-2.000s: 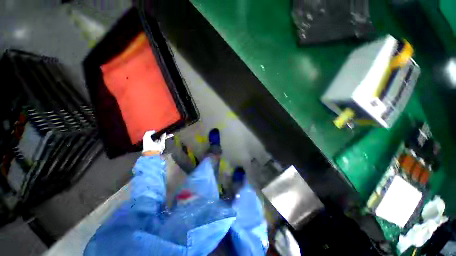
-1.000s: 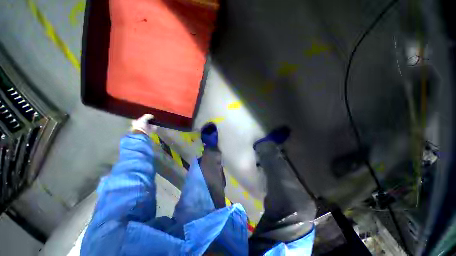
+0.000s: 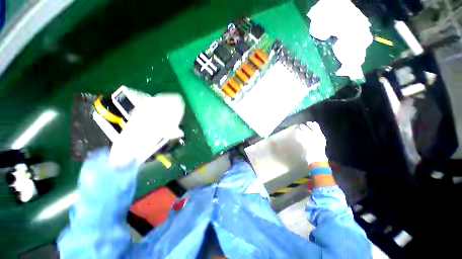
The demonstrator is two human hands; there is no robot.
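Observation:
A power PCB assembly (image 3: 245,73) lies on the lighter green mat (image 3: 202,114), with orange coils, dark round parts along one side and a large white plate (image 3: 271,98). My right hand (image 3: 312,143), white-gloved with a blue band at the wrist, is just off the bench edge beside the board, over or at a pale silver panel (image 3: 273,154); its grip is unclear. My left hand (image 3: 124,154) is blurred and blends into the white benchtop unit (image 3: 152,119) with yellow tape; whether it touches the unit cannot be told.
A dark pad (image 3: 83,126) lies behind the white unit. A crumpled white cloth (image 3: 344,35), a yellow stick (image 3: 383,41) and a white tube (image 3: 408,36) are at upper right. A black supplies bin (image 3: 430,111) is at right. A red-lined tote (image 3: 154,205) shows below the bench edge.
The view has swung from the floor to the bench. My left hand is off the red-lined tote's rim and over by the white unit. My right hand has come into view.

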